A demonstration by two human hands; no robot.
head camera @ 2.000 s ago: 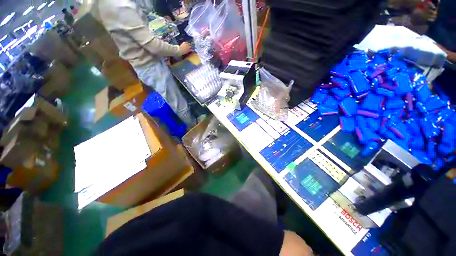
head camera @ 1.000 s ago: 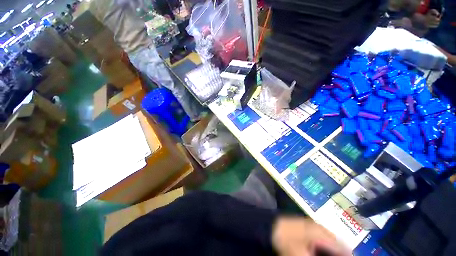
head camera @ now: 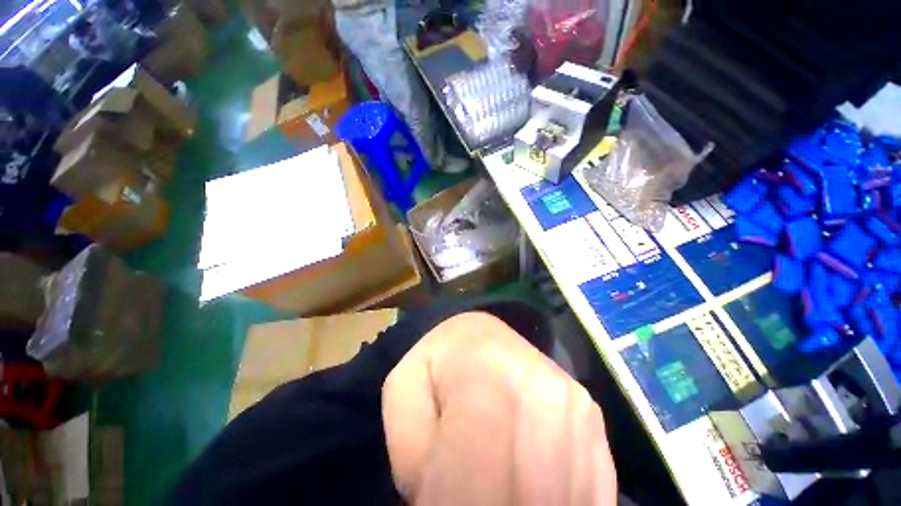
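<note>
My left hand point(head camera: 499, 415) is large and close at the bottom centre, in front of the bench edge, with a black sleeve behind it. Its back faces the camera and its fingers are cut off by the lower edge, so I cannot tell whether it holds anything. A black cylindrical tool point(head camera: 830, 453), which looks like an electric screwdriver, lies across open white-grey boxes point(head camera: 858, 383) at the lower right. Blue battery packs point(head camera: 825, 232) lie in a heap at the right. My right hand is not in view.
The bench point(head camera: 611, 351) is covered with BOSCH packaging. A clear bag point(head camera: 647, 163), a white box point(head camera: 563, 124) and a black stack point(head camera: 751, 79) stand at its back. Cartons point(head camera: 321, 282), a blue stool point(head camera: 370, 124) and a person's legs point(head camera: 380, 59) are left of the bench.
My left hand has come up into fuller view, further left and nearer the camera. The view has turned, so the bench and battery packs sit further right. The person's upper body has left the picture.
</note>
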